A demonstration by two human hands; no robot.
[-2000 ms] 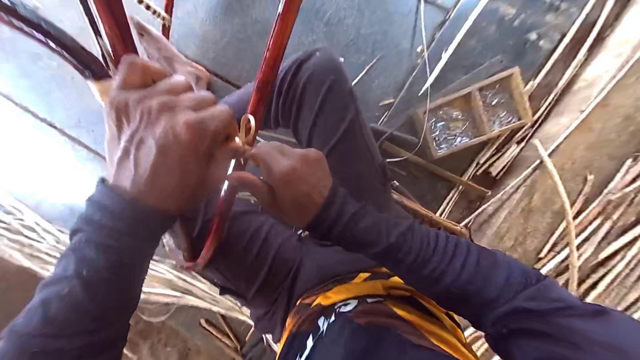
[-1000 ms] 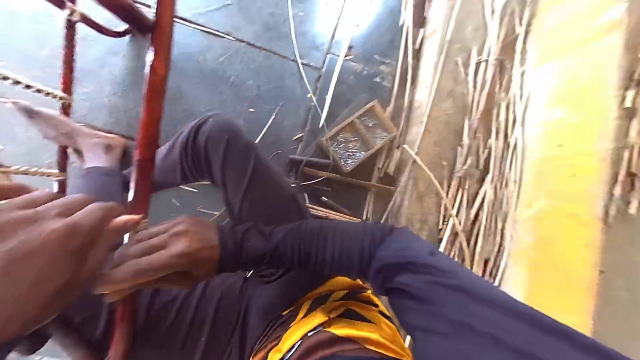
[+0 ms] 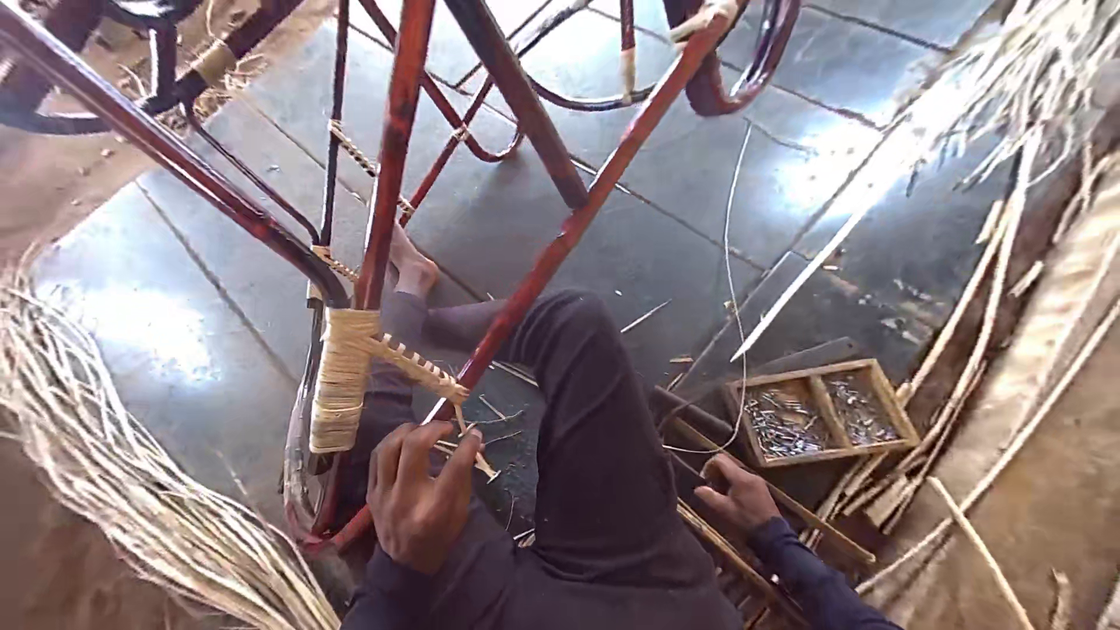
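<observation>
My left hand (image 3: 424, 494) pinches the end of a pale cane strip (image 3: 477, 455) where it leaves the red-brown cane frame (image 3: 560, 241). Just above the fingers, a cane-wrapped crosspiece (image 3: 416, 367) joins this pole to a joint with a thick cane binding (image 3: 346, 381). My right hand (image 3: 744, 494) is low on the right, away from the frame, over the long wooden pieces beside my leg. Its fingers are curled near the edge of a wooden box; whether they hold something is unclear.
The two-part wooden box (image 3: 822, 411) holds small metal nails. Bundles of pale cane strips (image 3: 149, 490) lie at the left and upper right. Long cane pieces (image 3: 971, 297) lie along the right. My bent leg (image 3: 595, 437) stands between my hands.
My right hand has left the frame, where it was beside my left hand, and is now down by the nail box. The view has shifted, showing more of the frame.
</observation>
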